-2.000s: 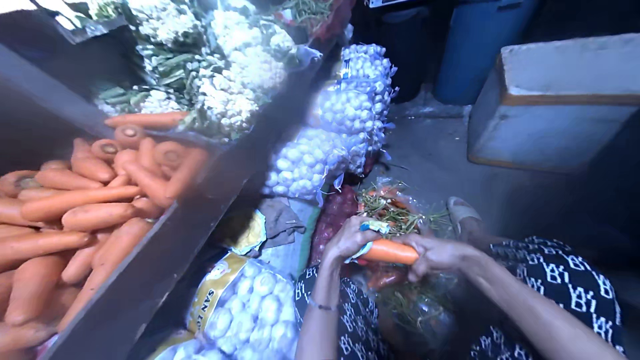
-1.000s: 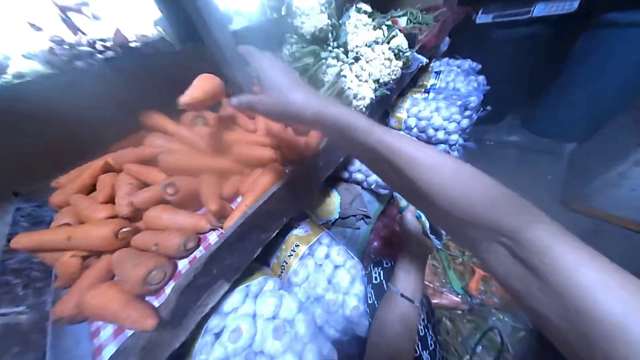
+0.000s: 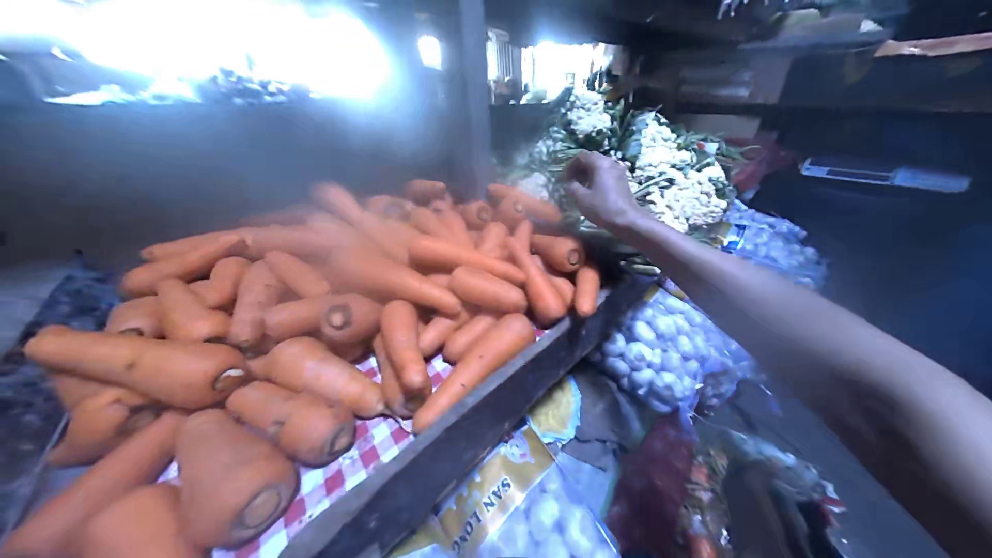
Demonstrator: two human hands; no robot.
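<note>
My right hand (image 3: 603,190) is raised with its fingers curled, between the carrot pile and the cauliflower; no object shows in it. Its forearm crosses from the lower right. Many orange carrots (image 3: 488,290) lie heaped on a red-and-white checked cloth (image 3: 364,453) behind a dark wooden ledge (image 3: 465,422); some at the back of the heap are blurred. Beyond my hand stand cauliflower heads (image 3: 686,194) with green leaves. My left hand is out of view.
Net bags of garlic bulbs (image 3: 659,349) stand beside the ledge, with another printed bag (image 3: 535,519) nearer me. A dark post (image 3: 474,93) rises behind the carrots. A red net bag (image 3: 655,484) and plastic-wrapped scraps (image 3: 775,465) lie below.
My right hand has moved from the carrot it was beside, over the heap, toward the cauliflower. My left hand, seen low by the bags before, has left the view. The view has swung left and up.
</note>
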